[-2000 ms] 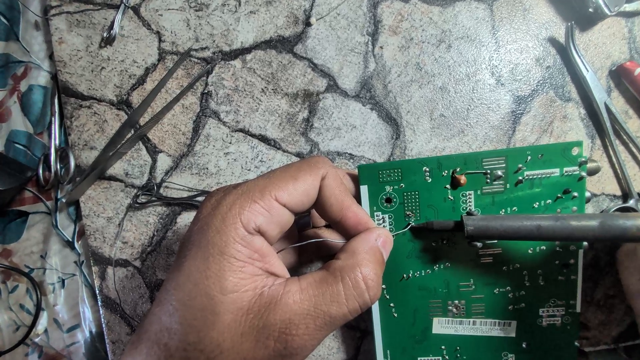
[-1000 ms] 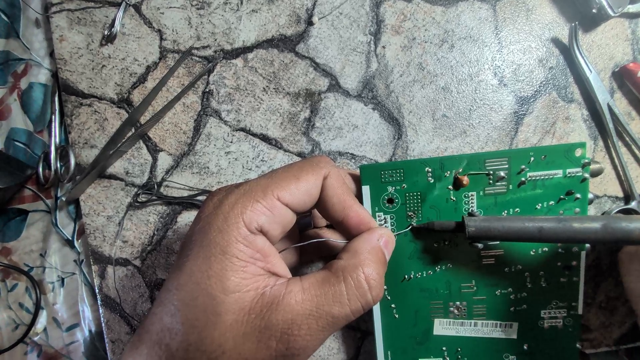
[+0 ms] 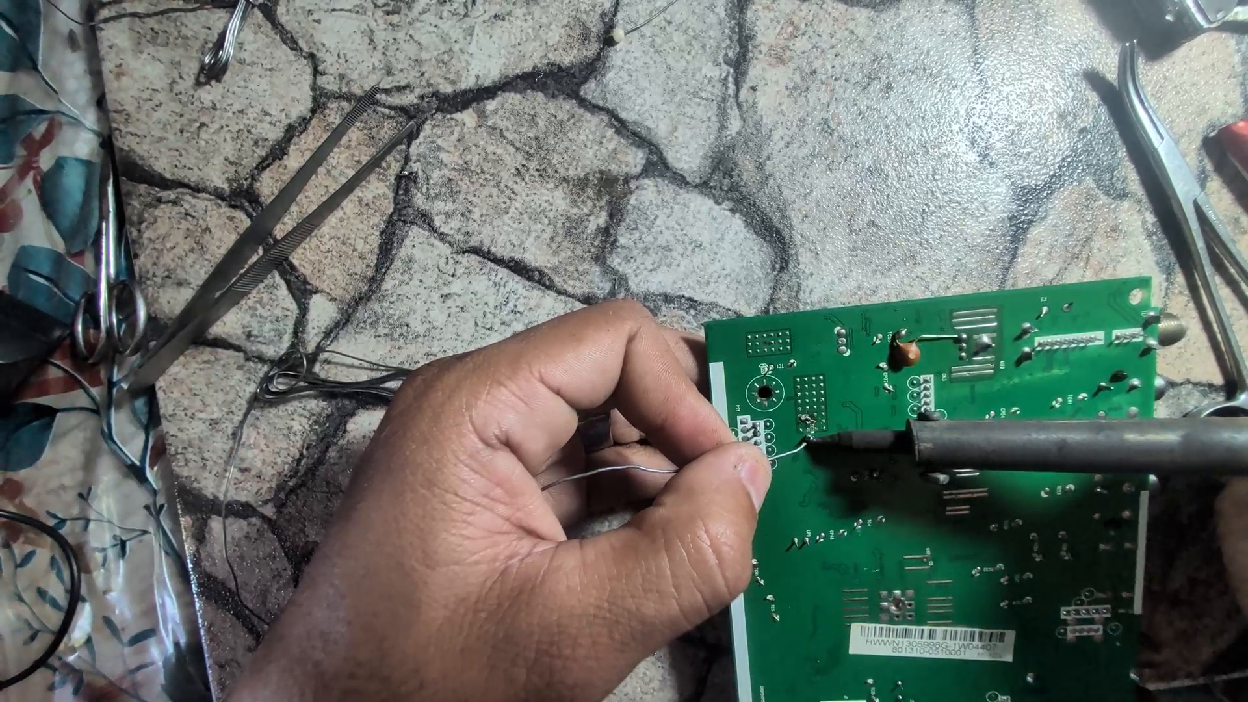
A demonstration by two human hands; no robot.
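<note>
My left hand [image 3: 585, 507] pinches a thin solder wire [image 3: 624, 469] between thumb and forefinger. The wire's end meets the dark tip of a soldering iron [image 3: 1053, 446] over the left part of a green circuit board [image 3: 829, 546]. The iron comes in level from the right edge of the view, and the hand that holds it is out of frame. A bit of my right hand [image 3: 1233, 536] shows at the right edge, below the iron; its fingers cannot be made out. An orange-brown disc component [image 3: 906, 353] stands on the board's upper part.
Metal tweezers [image 3: 263, 244] lie at the upper left, near scissors handles [image 3: 112, 320]. Looped dark wire [image 3: 322, 380] lies behind my left hand. Curved metal forceps [image 3: 1170, 161] rest at the right, beside a red object [image 3: 1236, 141]. A bundle of leads [image 3: 226, 44] lies at the top left.
</note>
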